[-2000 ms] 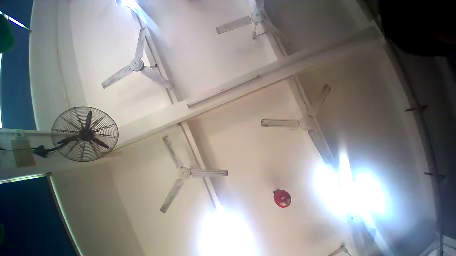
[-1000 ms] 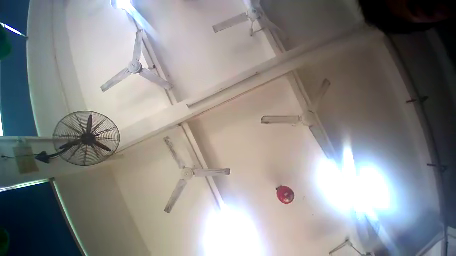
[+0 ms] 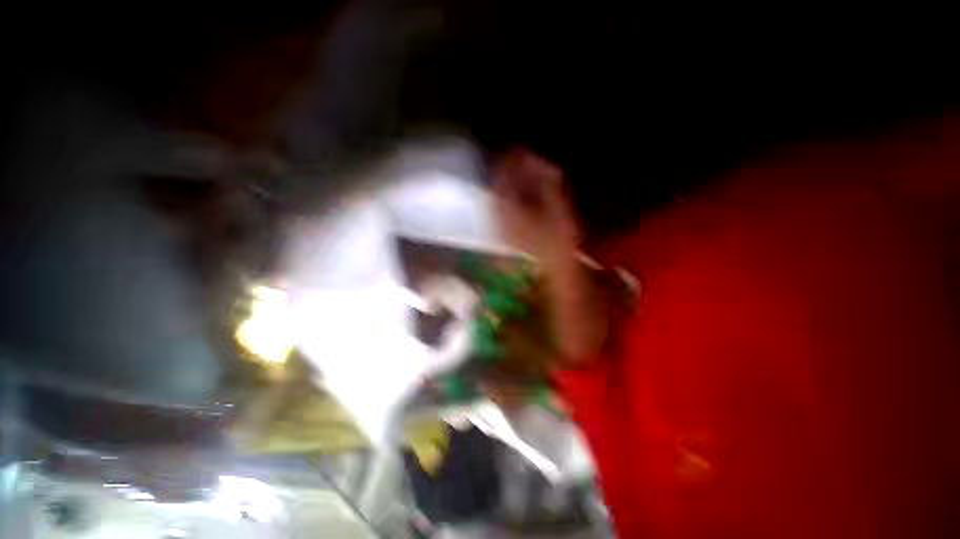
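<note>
The view is strongly blurred and partly dark. A blurred bare hand and forearm (image 3: 553, 253) show near the middle. I cannot tell whether they are my left or right, or whether the fingers hold anything. Beside them, green and brown shapes, which look like plush potted tree toys (image 3: 500, 316), lie against a bright white sheet-like surface, possibly the woven bulk sack (image 3: 353, 305). No second hand can be made out.
Red cloth (image 3: 758, 358) fills the right side. A bright gold-yellow patch (image 3: 265, 324) shows left of the white surface. A blurred pale surface (image 3: 274, 505) is at the lower left. The top is black.
The view has swung from the ceiling, with its fans and lights, to the blurred work area. The hand, red cloth, white surface and green shapes have come into view.
</note>
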